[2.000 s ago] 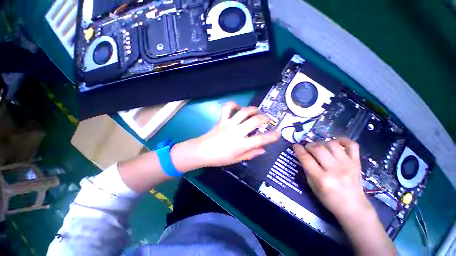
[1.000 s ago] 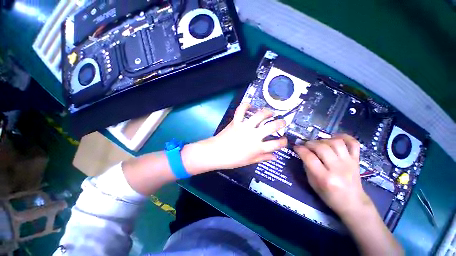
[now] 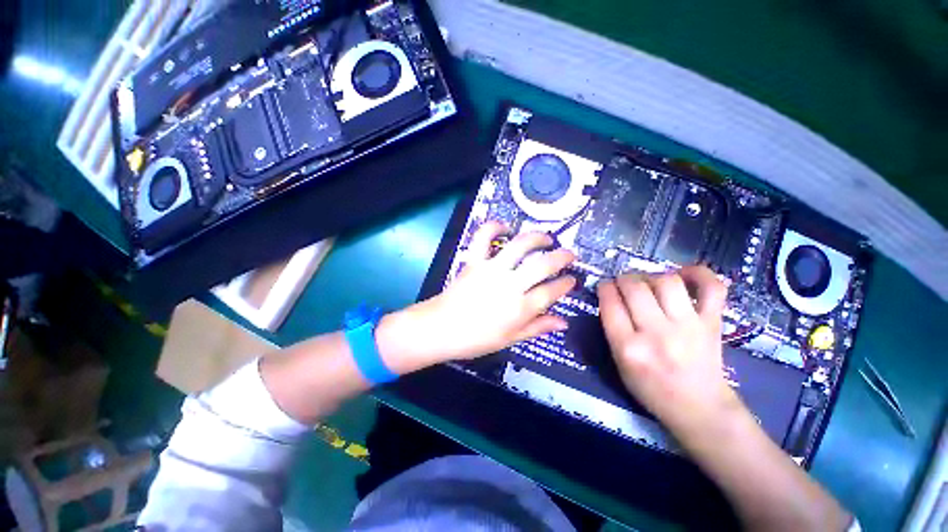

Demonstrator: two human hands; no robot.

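An open laptop chassis (image 3: 665, 223) lies tilted on the bench, innards up. It has a fan (image 3: 543, 179) at its upper left, another fan (image 3: 806, 272) at its right and a black battery pack (image 3: 582, 364) with white print nearest me. My left hand (image 3: 507, 296) rests over the left part of the board and battery edge, fingers spread, a blue band on the wrist. My right hand (image 3: 665, 333) is over the middle, its fingertips bunched at the battery's upper edge. Whether they pinch a small part is hidden.
A second open laptop (image 3: 281, 125) lies at the upper left over a cream slotted tray (image 3: 91, 145). Another tray (image 3: 272, 286) shows below it. Tweezers (image 3: 887, 397) lie right of the near laptop on the green bench mat (image 3: 390, 255). A grey-white rail (image 3: 707, 88) curves behind.
The view has shifted, so both laptops appear further left. The pale curved piece seen earlier by the left hand no longer shows. Both hands stay over the near laptop, with fingers slightly moved.
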